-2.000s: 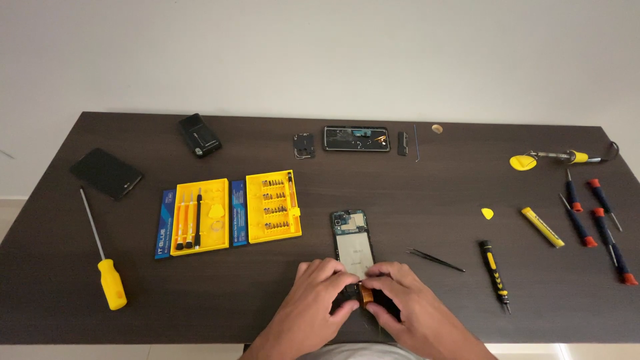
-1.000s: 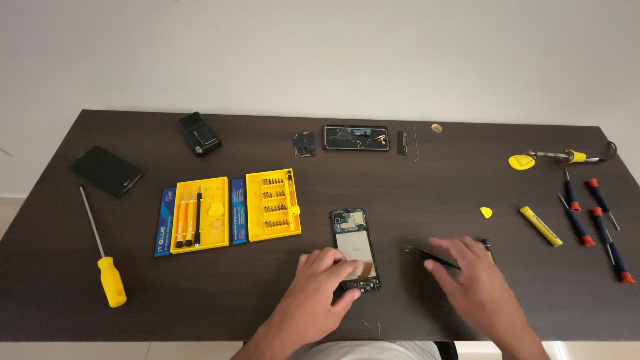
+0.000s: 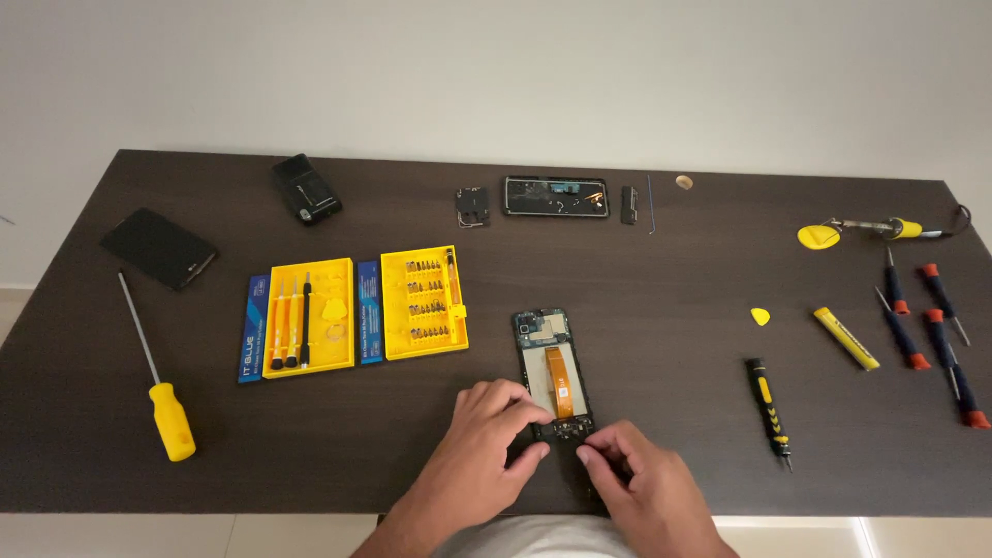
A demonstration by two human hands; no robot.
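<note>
An opened smartphone point(image 3: 535, 364) lies on the dark table, its circuit board at the top and its pale battery area exposed. An orange flex cable point(image 3: 561, 384) runs lengthwise over that pale area to the dark lower board point(image 3: 572, 428). My left hand point(image 3: 496, 442) steadies the phone's lower left, index fingertip on its lower part and thumb at its bottom corner. At the lower right corner, the thumb and index finger of my right hand point(image 3: 639, 473) are pinched together. The tweezers in that hand are almost wholly hidden by the fingers.
Left of the phone are an open yellow bit case point(image 3: 463, 341), a tool tray point(image 3: 347, 364) and a yellow-handled screwdriver point(image 3: 172, 422). A precision screwdriver point(image 3: 767, 407) and yellow pick point(image 3: 760, 316) lie right. Behind are a phone shell point(image 3: 556, 211) and a soldering iron point(image 3: 903, 228).
My right hand went to the dark tweezers on the table at right, then came back to the phone's lower right corner; the tweezers are gone from that spot. The orange cable shows more fully now.
</note>
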